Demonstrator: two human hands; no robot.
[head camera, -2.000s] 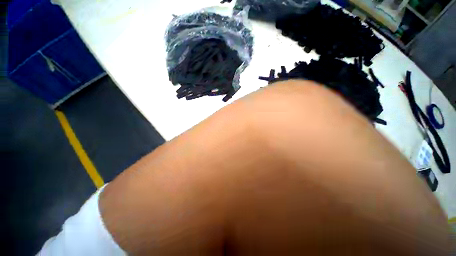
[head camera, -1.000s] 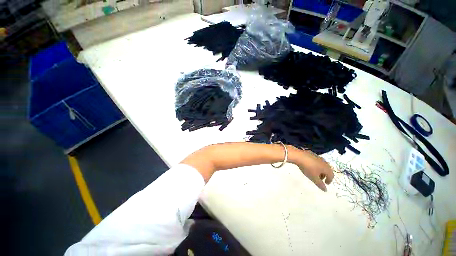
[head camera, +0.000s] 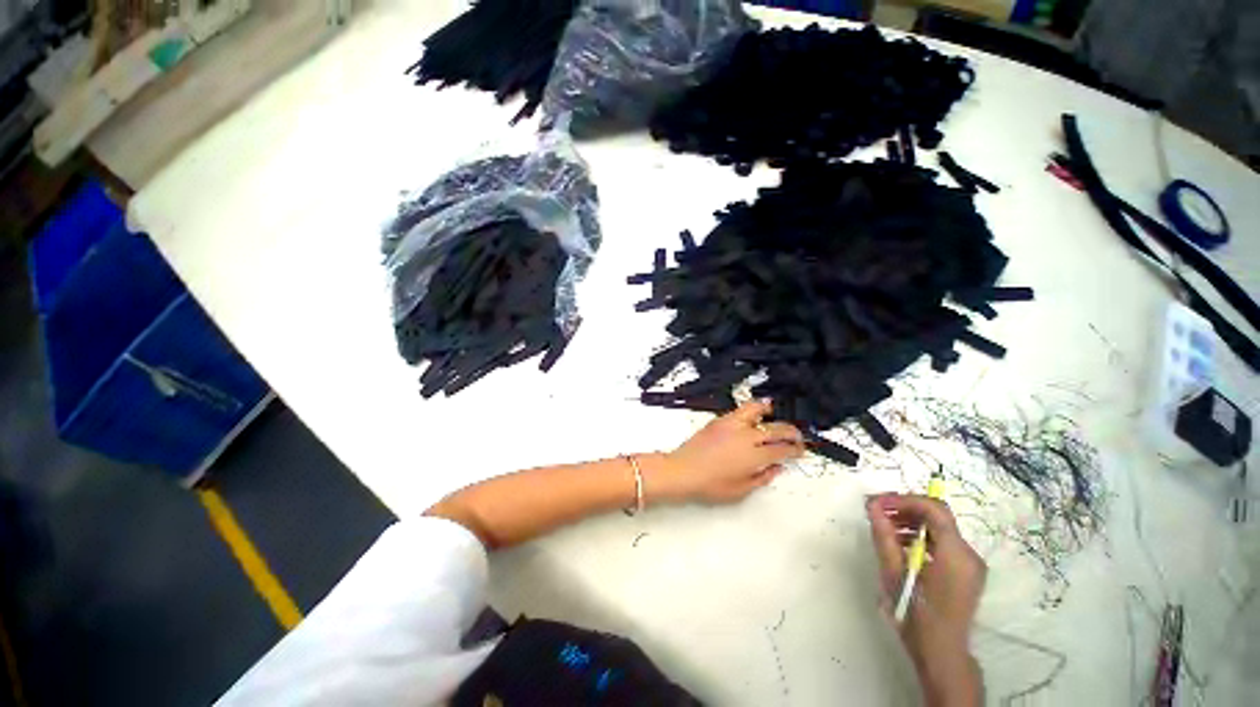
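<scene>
A large heap of black fabric tabs (head camera: 843, 276) lies on the white table beyond my hands. My left hand (head camera: 739, 453) reaches to the near edge of this heap, its fingertips touching or just over the tabs there. Whether it grips a tab cannot be told. My right hand (head camera: 933, 566) is at the lower right and holds a yellow pen-like tool (head camera: 918, 548) like a pencil. No tab shows in my right hand. Tangled black thread clippings (head camera: 1036, 477) lie right of my right hand.
An open clear plastic bag of tabs (head camera: 491, 276) lies left of the heap. A greyish plastic bag (head camera: 636, 62) and more black heaps (head camera: 829, 90) lie at the back. A power strip (head camera: 1186, 362), black strap (head camera: 1133, 221), blue tape roll (head camera: 1194, 214) and red-handled tool (head camera: 1170, 660) are at right.
My left hand has moved from beside the thread clippings back left to the heap's near edge. My right hand has come into view with the yellow tool. The camera view has shifted.
</scene>
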